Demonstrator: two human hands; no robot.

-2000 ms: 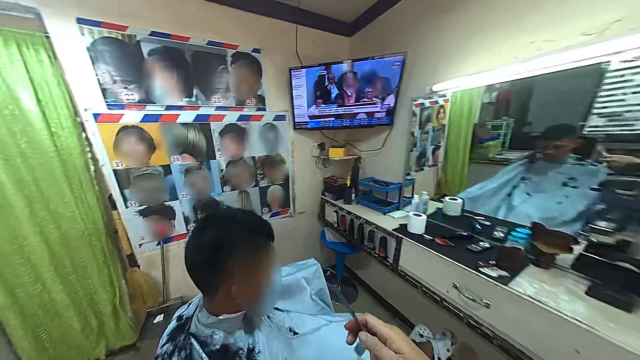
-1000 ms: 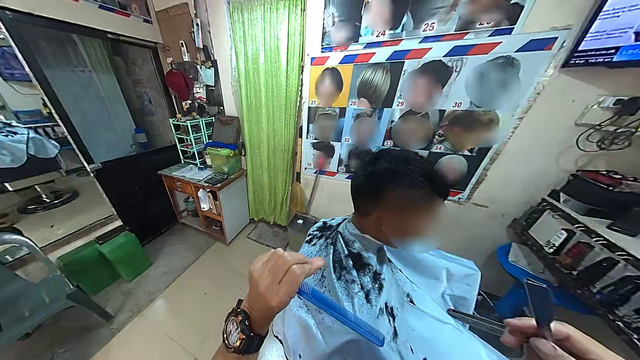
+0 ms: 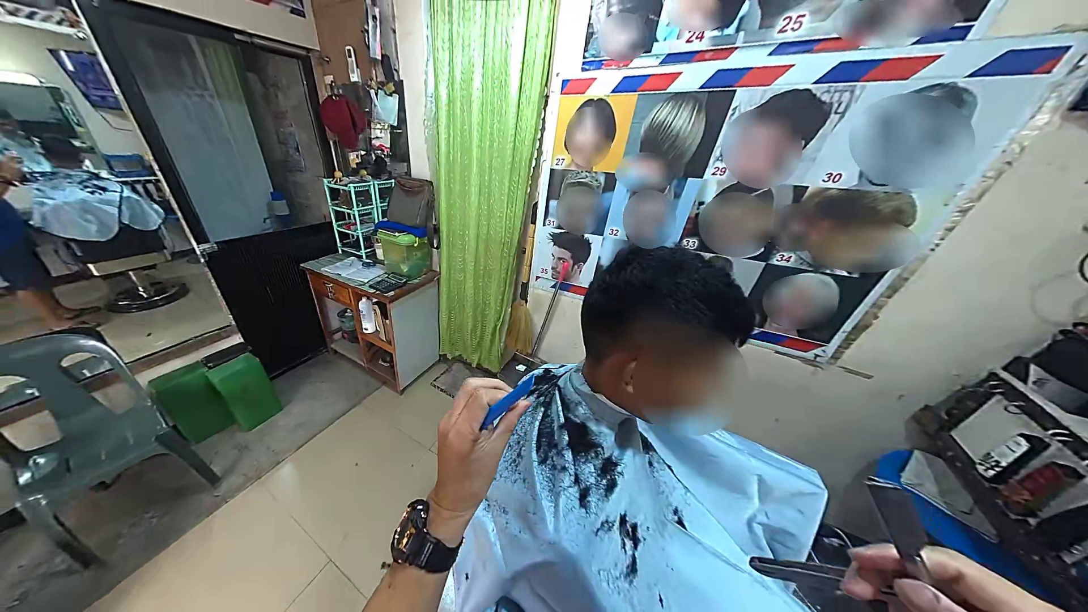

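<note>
A seated person (image 3: 667, 340) with short dark hair wears a light blue barber cape (image 3: 586, 510), strewn over the shoulder with dark hair clippings (image 3: 591, 446). Beside that shoulder, my left hand (image 3: 476, 442) grips a blue comb (image 3: 507, 403), seen nearly edge-on; a dark watch is on the wrist. At the lower right, my right hand (image 3: 926, 578) holds a dark, flat-bladed tool (image 3: 897, 514) pointing up and another slim dark tool (image 3: 795, 571) pointing left. Whether these two are parts of one tool, such as scissors or a folding razor, I cannot tell.
A counter with tools (image 3: 1003, 442) and a blue stool (image 3: 943, 518) stand at the right. Hairstyle posters (image 3: 816, 72) hang on the wall behind the person. At the left are a green plastic chair (image 3: 81, 408), green boxes (image 3: 242, 387), a small desk (image 3: 408, 331) and a mirror.
The view has swung left since the oldest frame. My left hand has risen to the caped shoulder, and the comb, which pointed down to the right across the cape, now points up.
</note>
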